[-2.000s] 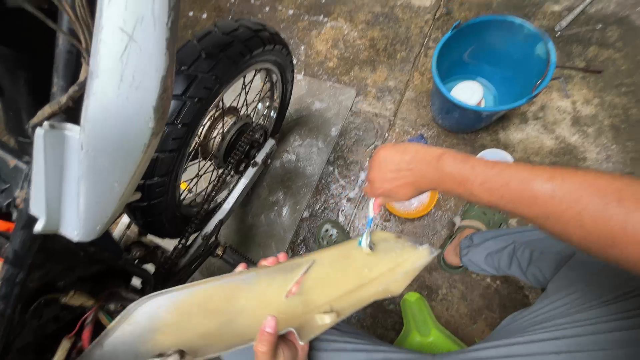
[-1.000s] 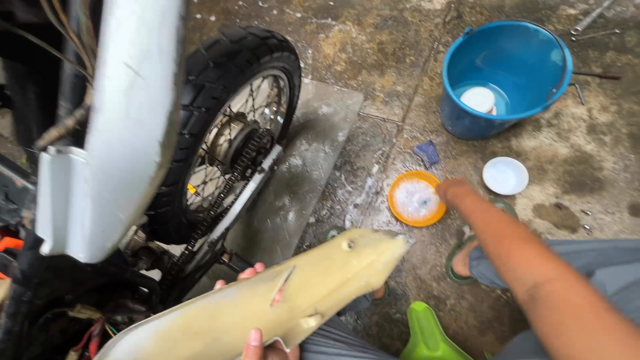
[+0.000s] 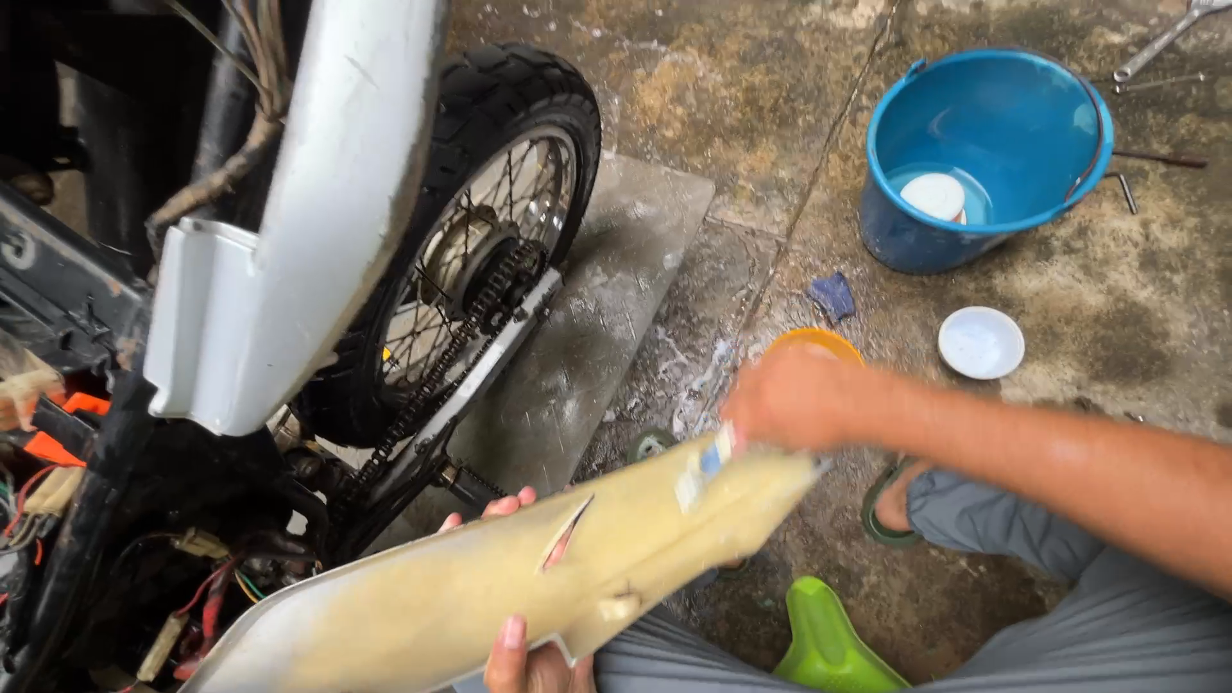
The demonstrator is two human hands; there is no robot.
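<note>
My left hand (image 3: 529, 659) grips the lower middle of a yellowed plastic motorcycle side panel (image 3: 433, 597), thumb on the near face and fingertips over the far edge. A narrow slit and a small boss show on the panel. My right hand (image 3: 794, 399), blurred, is closed around a small brush (image 3: 712, 462) with a blue and white end, which is at the panel's narrow right end. Partly hidden behind that hand is an orange bowl (image 3: 818, 339). A blue cloth scrap (image 3: 833, 296) lies on the wet floor beyond it.
A motorcycle rear wheel (image 3: 481, 221), white body panel (image 3: 318, 221) and exposed wiring (image 3: 207, 597) are at left. To the right are a blue bucket (image 3: 890, 221) holding a white object in water, a white dish (image 3: 982, 343) and metal tools (image 3: 1165, 43). A green plastic piece (image 3: 823, 640) is below.
My right hand has moved from the orange bowl back over the panel's narrow end with the brush. My left hand still holds the panel.
</note>
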